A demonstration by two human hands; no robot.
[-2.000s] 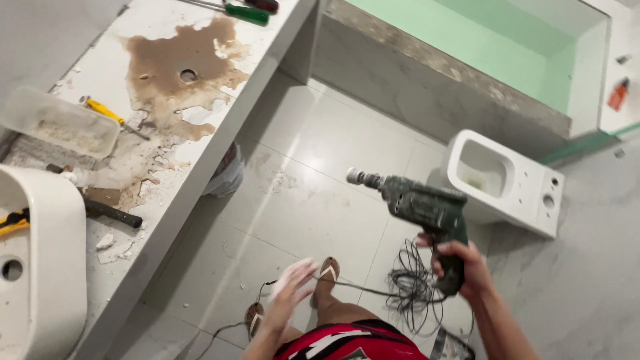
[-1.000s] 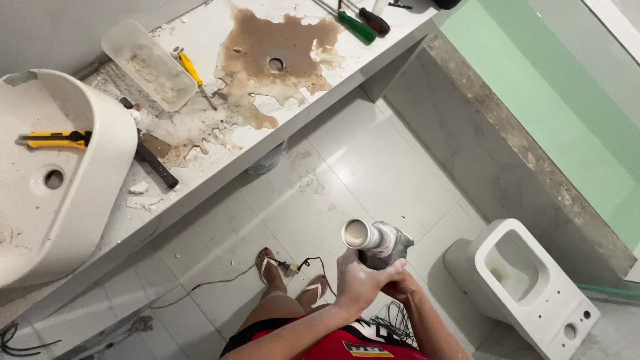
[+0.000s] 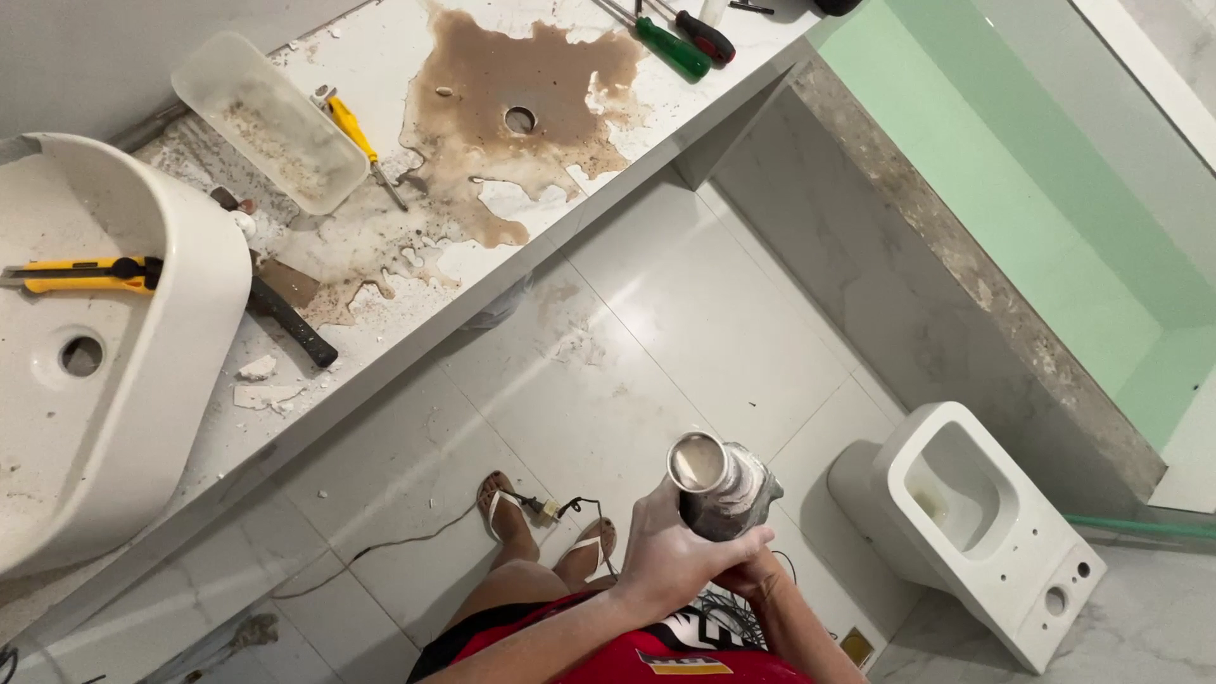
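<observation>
My left hand (image 3: 670, 560), dusty white, wraps around the body of a green power drill (image 3: 736, 508) near its front. Beneath it, my right hand (image 3: 757, 573) is on the drill's handle, mostly hidden. A hole saw (image 3: 698, 463) on the drill points up towards the camera, with pale material inside its rim. On the counter (image 3: 399, 351), wet brown slurry surrounds a round drilled hole (image 3: 520, 120). A white vessel basin (image 3: 199, 285) stands at the left with a yellow utility knife (image 3: 85, 275) in it.
A hammer (image 3: 290, 321), a plastic tub (image 3: 275, 128), a yellow screwdriver (image 3: 353, 131) and a green-handled screwdriver (image 3: 672, 47) lie on the counter. A toilet (image 3: 978, 532) stands at the right, near a green-lined tub (image 3: 1035, 180). A plug connection (image 3: 544, 511) lies by my feet.
My left hand, free two seconds ago, has come onto the drill. The drill has turned from pointing sideways to pointing up at the camera. The view has shifted left.
</observation>
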